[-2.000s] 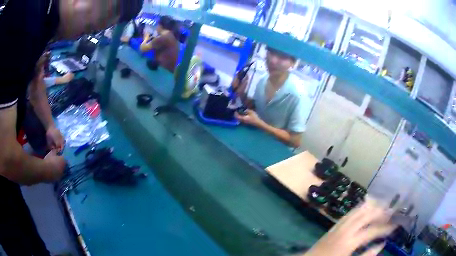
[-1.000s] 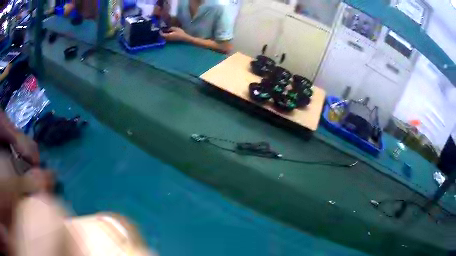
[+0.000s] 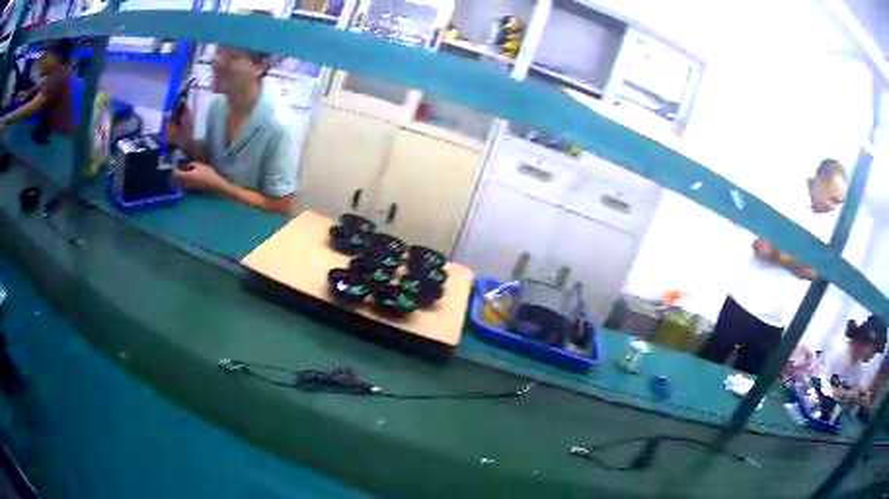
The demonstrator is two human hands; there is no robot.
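Observation:
Neither of my hands is in the picture. A black cable assembly [image 3: 327, 378] with a bundled middle and pale ends lies on the green conveyor belt [image 3: 185, 322] in front of me. A second thin black cable [image 3: 645, 452] lies on the belt further right. Several black round housings [image 3: 388, 271], some with green inside, sit together on a tan carrier board [image 3: 292, 255] beyond the belt.
A blue bin [image 3: 536, 349] right of the board holds cords and a yellow item. A seated person [image 3: 249, 136] works opposite beside a blue tray [image 3: 146, 202] with a dark box. A green frame beam [image 3: 390, 60] crosses above. Another person [image 3: 780, 263] stands at right.
The view has swung right and up; board, housings and cables sit further left in it. The blurred hand and the plastic bag at left have left the picture. People at right have come in.

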